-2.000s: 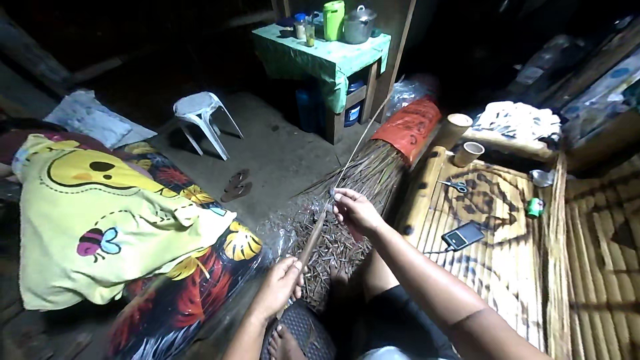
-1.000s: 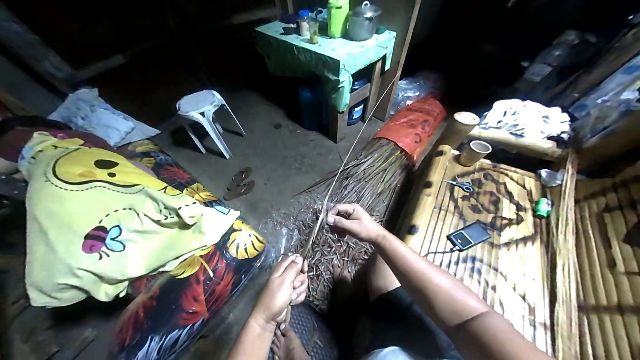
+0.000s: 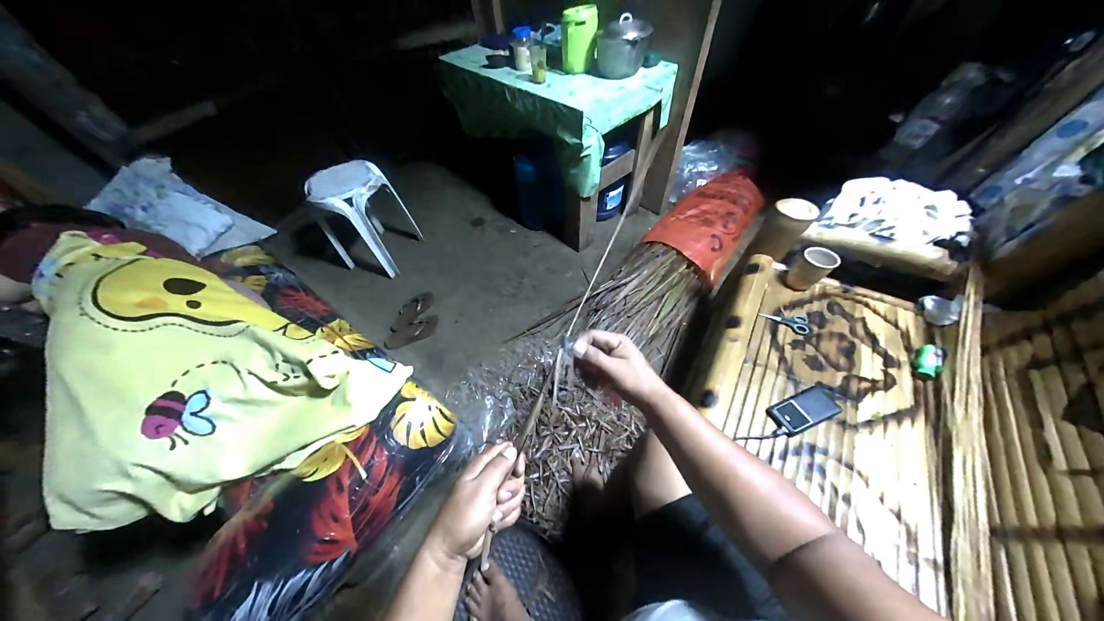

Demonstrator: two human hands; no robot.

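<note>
My left hand [image 3: 490, 500], low in the middle of the view, is closed round a long thin dried plant strip [image 3: 535, 412]. The strip runs up past my right hand [image 3: 611, 362], whose thumb and index finger pinch a thin part of it; the far end reaches toward the table. Cut stem pieces [image 3: 586, 440] lie heaped on the floor below my hands. Behind them a bundle of long dried stalks [image 3: 660, 293] sticks out of a red plastic sack [image 3: 709, 226].
On the right, a bamboo bench [image 3: 849, 483] carries scissors [image 3: 787, 323], a phone-like device [image 3: 804, 410], a green can [image 3: 929, 360] and a bamboo cup [image 3: 812, 268]. A person lies at left under a yellow blanket [image 3: 259, 405]. A white stool [image 3: 354, 194] and a cloth-covered table [image 3: 561, 99] stand ahead.
My right hand has moved slightly away from the main strip since the earliest frame. My left hand keeps its hold low on the strip.
</note>
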